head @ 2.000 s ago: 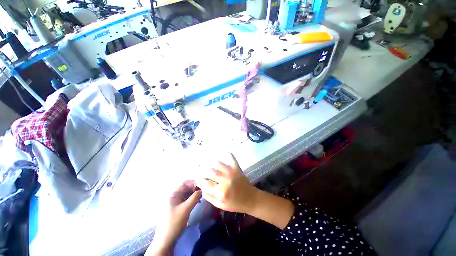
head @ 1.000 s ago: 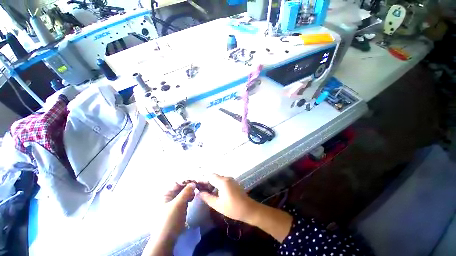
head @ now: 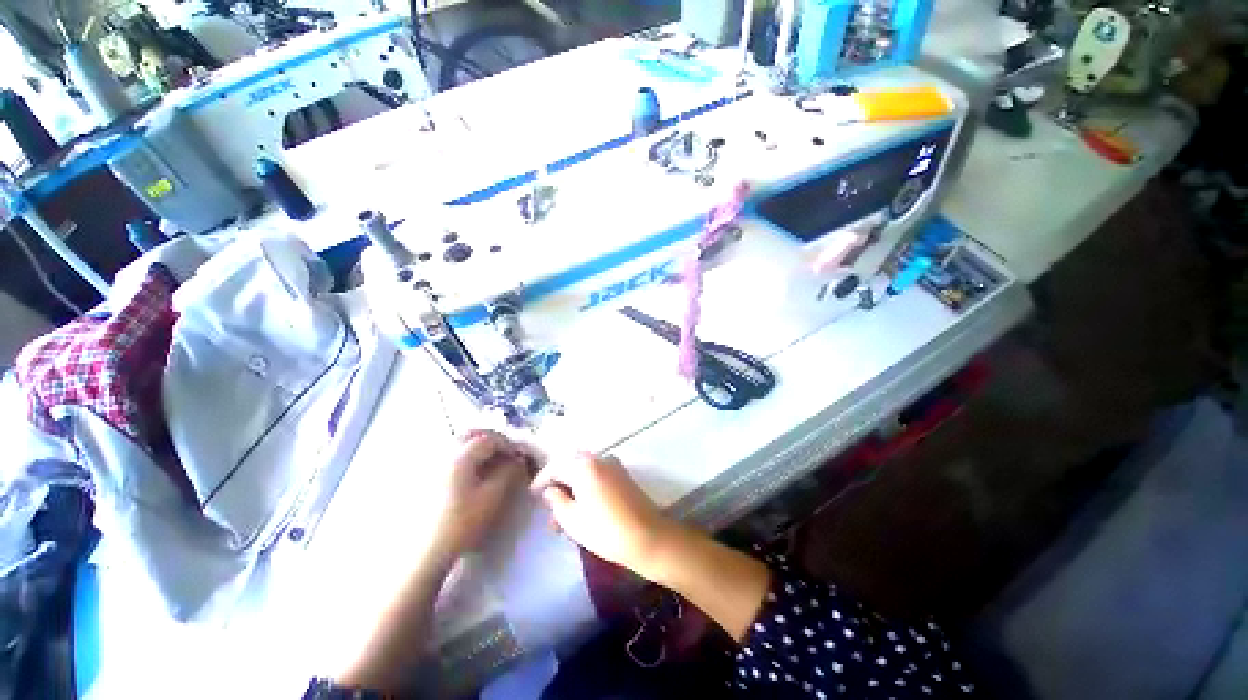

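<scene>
A white fabric piece (head: 541, 581) with a dark red piece (head: 612, 588) beside it hangs from my hands over the table's front edge. My left hand (head: 482, 492) pinches its upper end. My right hand (head: 598, 509) grips the same end close beside it. The fingertips nearly meet, just in front of the needle area (head: 523, 397) of the white sewing machine (head: 602, 289). The exact grip and any thread between the fingers are too small to tell. A loose dark thread (head: 654, 632) hangs below my right hand.
Black-handled scissors (head: 732, 376) lie under the machine arm. A pink fabric tie (head: 694, 294) hangs from the arm. A grey garment (head: 260, 369) with red checked cloth (head: 99, 358) is heaped at left. An accessory tray (head: 954, 278) is at right. A lilac-grey bench (head: 1136, 547) stands lower right.
Both hands have moved up and forward from the table's front edge toward the needle area. The white and dark red fabric now shows more. The view has shifted slightly.
</scene>
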